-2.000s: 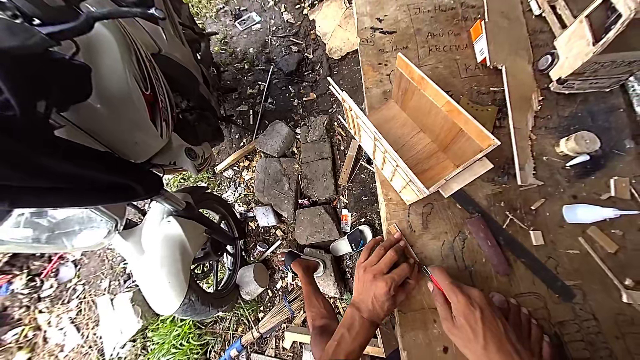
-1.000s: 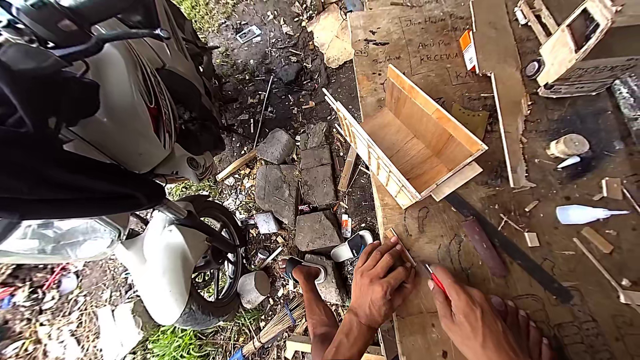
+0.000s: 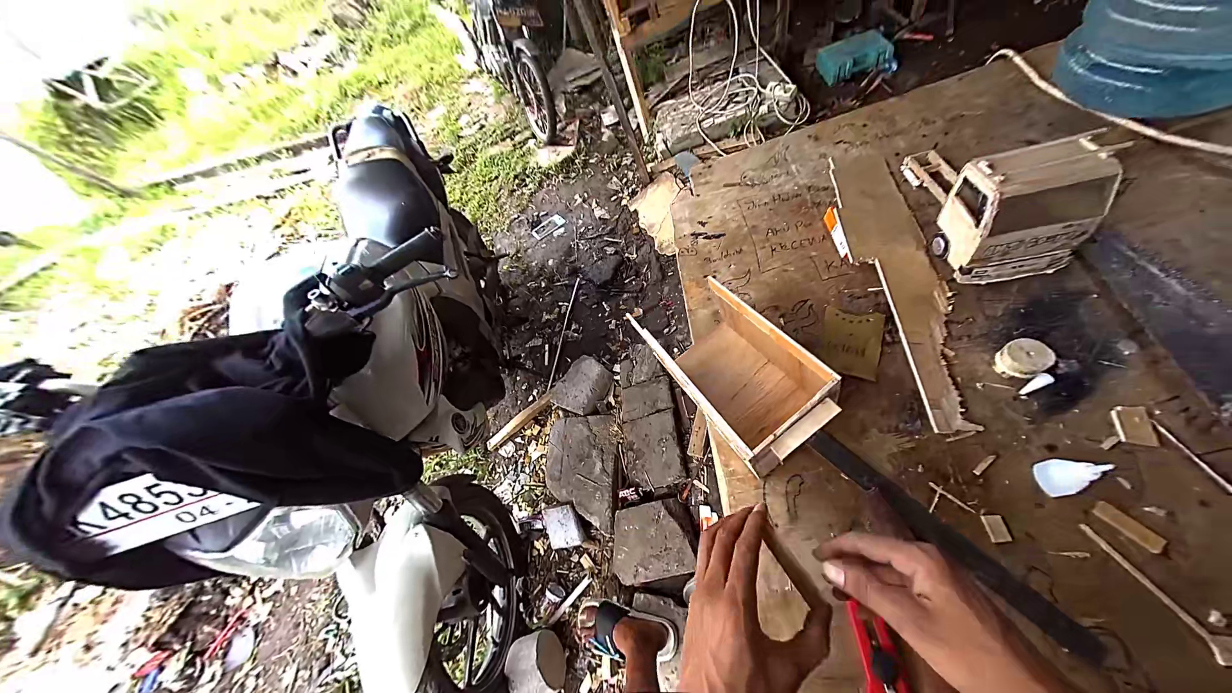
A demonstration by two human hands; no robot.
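Note:
My left hand [image 3: 751, 602] lies at the near left edge of the plywood work surface [image 3: 789, 241], thumb spread from the fingers; what is under it is hidden. My right hand [image 3: 929, 602] is just to its right, thumb and fingertips close together. A red cutter [image 3: 874, 650] is beside and partly under the right palm; whether the hand grips it is unclear. Beyond both hands stands an open-topped wooden box [image 3: 756, 380] with a slatted side. A long dark blade [image 3: 972, 549], like a saw or machete, runs from the box past the right hand.
A wooden model truck cab [image 3: 1025, 207], a jagged plywood strip [image 3: 905, 289], a white plastic bottle [image 3: 1070, 476], a round wooden piece [image 3: 1024, 357] and offcuts lie on the surface. Stone blocks [image 3: 654, 544], a sandaled foot [image 3: 640, 637] and a parked motorcycle [image 3: 385, 318] are at left.
The view has swung up and widened. My right hand was around the red cutter with its tip pointing forward; now its fingertips are ahead of the cutter, near my left hand.

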